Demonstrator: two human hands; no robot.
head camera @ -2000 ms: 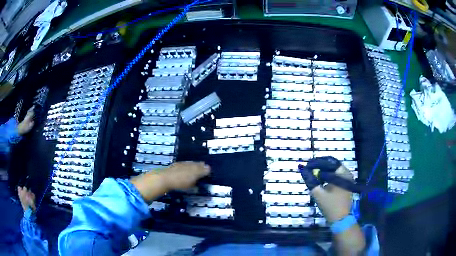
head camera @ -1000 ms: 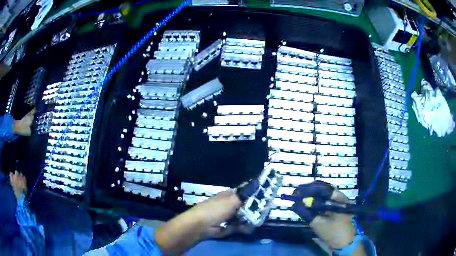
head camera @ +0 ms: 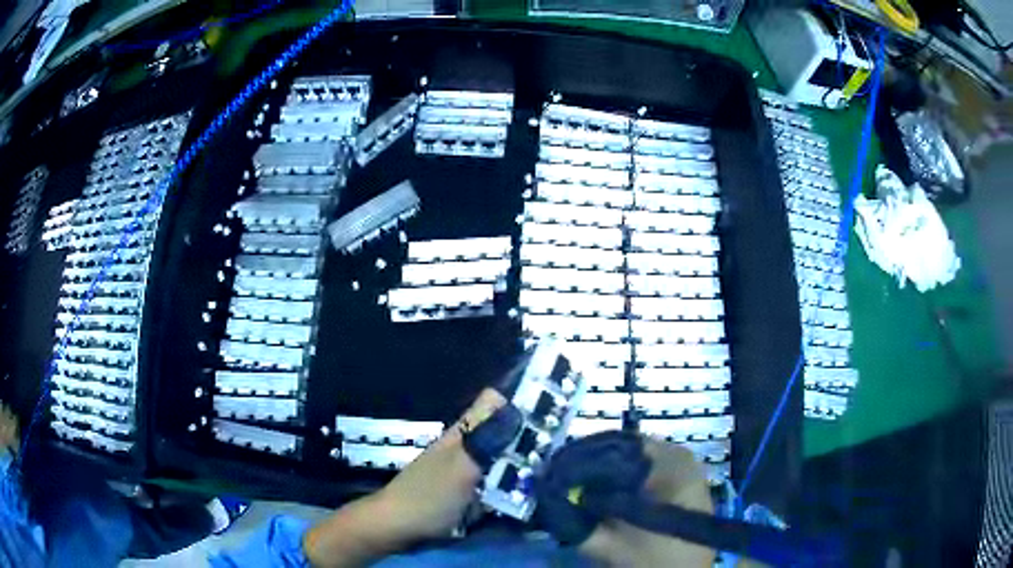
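My left hand (head camera: 439, 483), with black coverings on its fingers, holds a silver multi-port metal housing (head camera: 535, 427) at the lower middle, tilted, its row of dark openings facing up. My right hand (head camera: 644, 499), also with black finger coverings, is close against the housing's right side. It grips a dark long hand tool (head camera: 700, 524) with a small yellow mark; the tool's tip is hidden or blurred. Rows of like housings (head camera: 572, 239) lie in the black parts tray (head camera: 444, 56) beyond my hands.
Another tray column (head camera: 106, 288) stands at left, and a housing column (head camera: 816, 255) lies on the green mat (head camera: 911, 366) at right. A white cloth (head camera: 905, 233) lies there. A blue coiled cord (head camera: 239, 105) crosses the trays. Another person's blue sleeve (head camera: 17, 510) shows lower left.
My left hand reached over the tray empty, then took hold of a housing and brought it toward my right hand. The right hand moved down and inward with the tool. The view shifted right.
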